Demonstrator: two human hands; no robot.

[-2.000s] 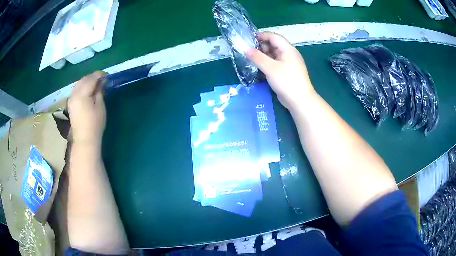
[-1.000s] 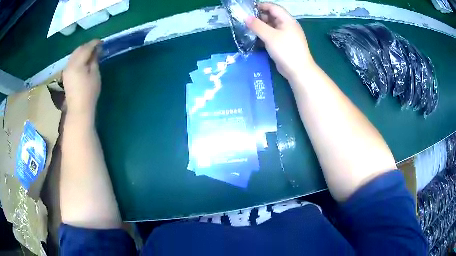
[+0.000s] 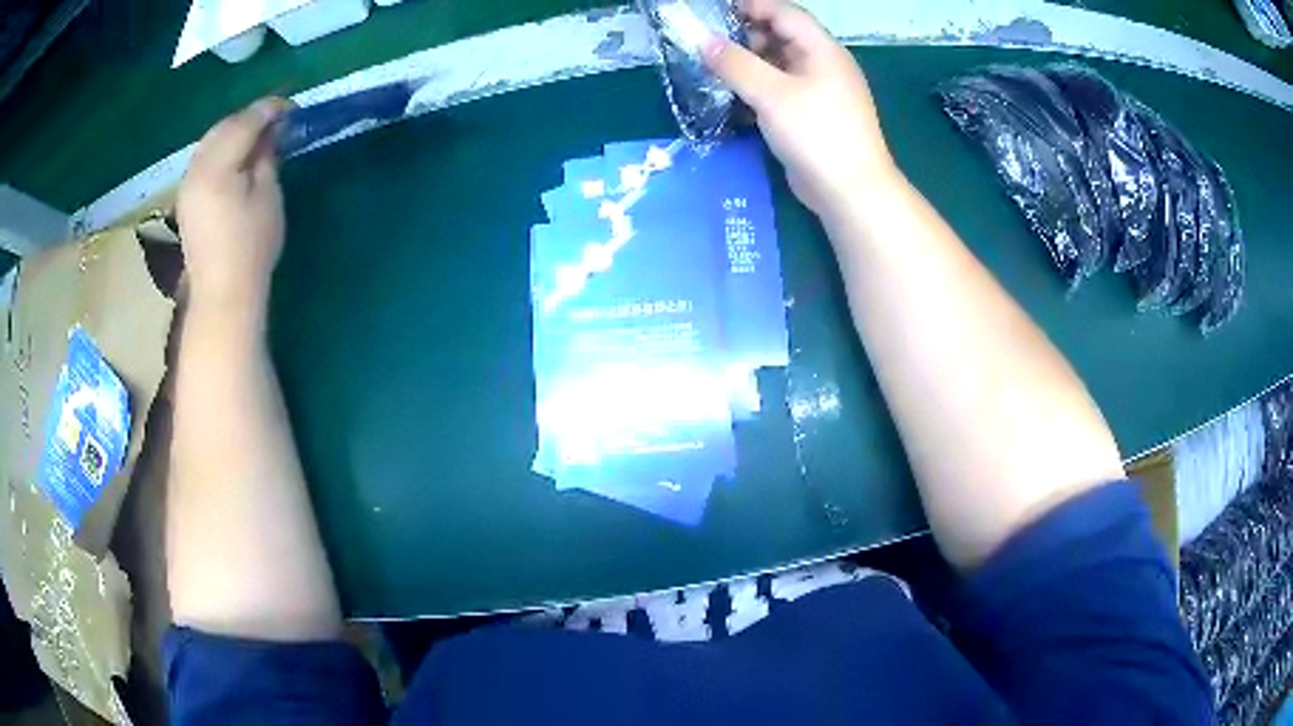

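Note:
My right hand [image 3: 808, 99] holds a black bundle in shiny clear plastic [image 3: 695, 71] by its right side, over the worn white rail at the top middle. The bundle's upper end is cut off by the picture edge. My left hand [image 3: 234, 192] is at the rail on the left, its fingers closed on the end of a thin dark blue flat piece, perhaps a leaflet [image 3: 345, 116], seen nearly edge-on. A fanned stack of blue leaflets [image 3: 638, 341] lies on the green bench between my forearms, with glare across it.
Several bagged black bundles [image 3: 1106, 192] overlap on the bench at right. Torn brown cardboard [image 3: 135, 284] with a blue card [image 3: 85, 426] lies at left. A white tray [image 3: 270, 20] is beyond the rail. A carton of shiny bundles [image 3: 1241, 567] stands at lower right.
The view has tilted, so the bench and leaflets sit higher in the picture. The white tray has shifted right relative to the rail. Both hands keep hold of their things.

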